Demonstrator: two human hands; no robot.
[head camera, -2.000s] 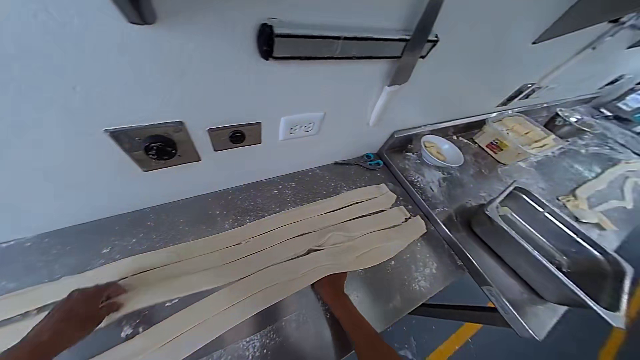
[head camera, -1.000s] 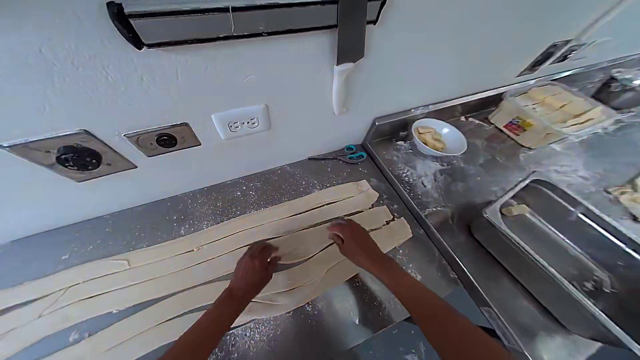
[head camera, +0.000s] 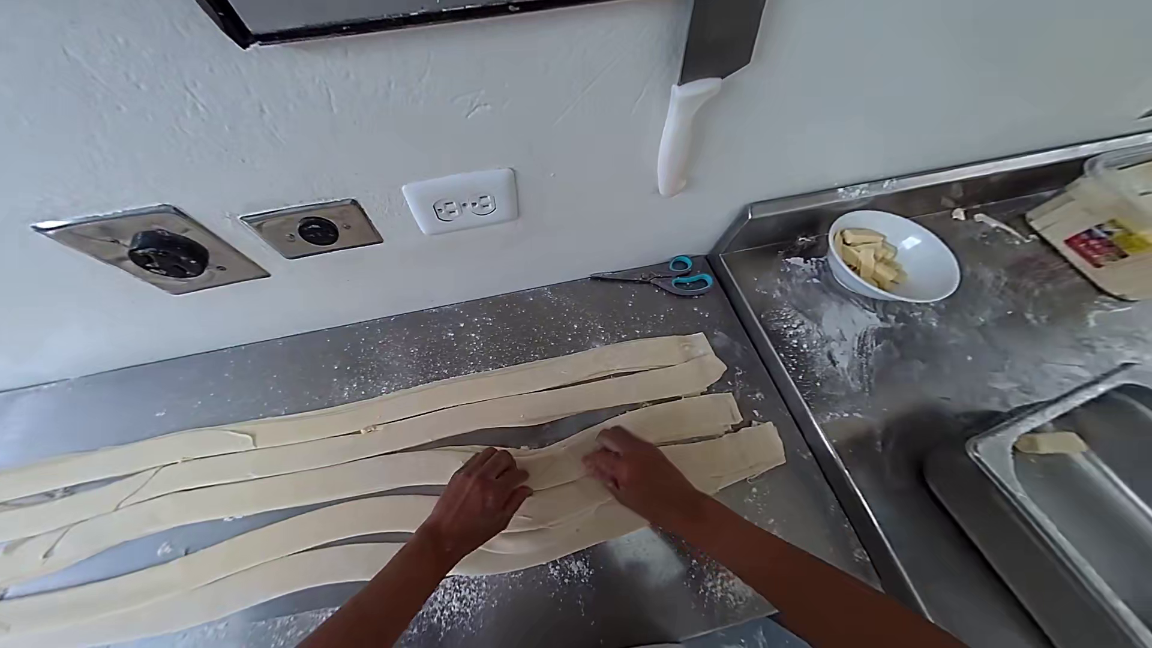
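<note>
Several long strips of pale dough (head camera: 342, 461) lie side by side across the floured steel worktop, their cut ends toward the right. My left hand (head camera: 483, 495) has its fingers curled on a middle strip, pinching the dough. Just to its right, my right hand (head camera: 630, 472) grips the same strip between thumb and fingers. Between my hands the strip is slightly bunched, and the strips below it overlap in loose folds. The fingertips are partly hidden in the dough.
Scissors with blue-ringed handles (head camera: 670, 277) lie by the wall. Right of a raised metal edge (head camera: 810, 432) are a white bowl (head camera: 931, 265) of butter-coloured pieces, a plastic tub (head camera: 1102, 234) and a deep steel pan (head camera: 1017, 504). A white-handled knife (head camera: 681, 135) hangs above.
My left hand has moved right along the strips from the far left, and my right hand has come from under the strips' near edge onto a middle strip. The view has moved closer.
</note>
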